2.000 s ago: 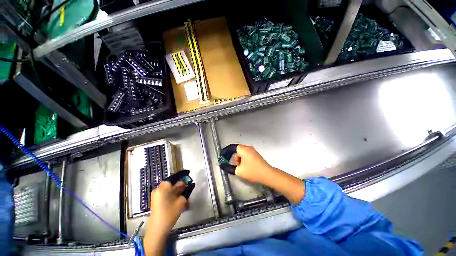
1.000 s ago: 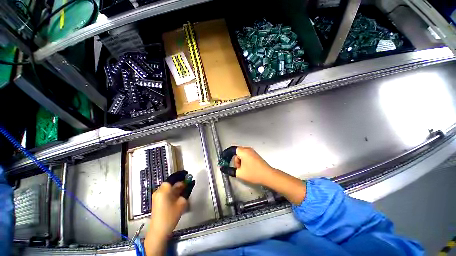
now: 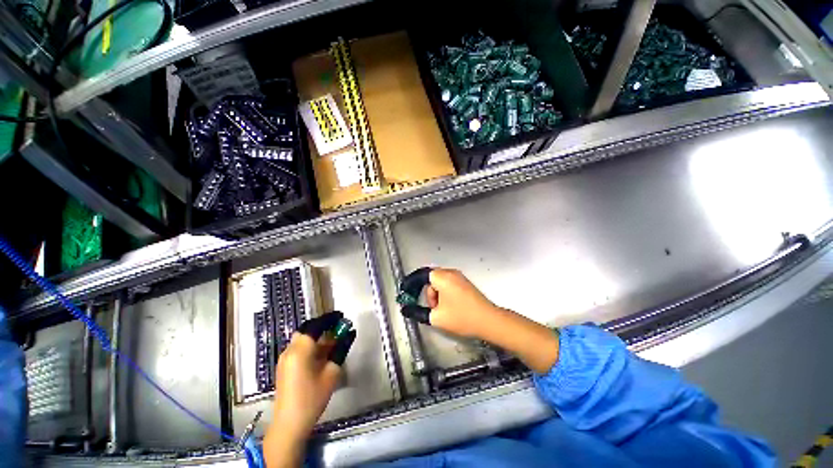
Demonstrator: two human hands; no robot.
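My left hand (image 3: 312, 361), with black coverings on the fingertips, holds a small green component (image 3: 342, 327) between thumb and finger, near the right edge of the white tray. My right hand (image 3: 448, 300), also with black finger coverings, holds another small green component (image 3: 407, 299) in its fingertips, over the metal bars of the line. The two hands are apart. The white tray (image 3: 247, 338) lies on the line with rows of black strips (image 3: 281, 315) in it. The fingers partly hide both components.
Behind the line are a bin of black strips (image 3: 243, 155), a cardboard sheet (image 3: 402, 114) with striped labels, and bins of green components (image 3: 498, 91) beside a metal post (image 3: 627, 57). A blue coiled cord (image 3: 68, 306) crosses the left. A white gridded item (image 3: 49, 379) lies far left.
Both hands stay in nearly the same place. The green components have turned slightly in the fingertips. The view has shifted very slightly.
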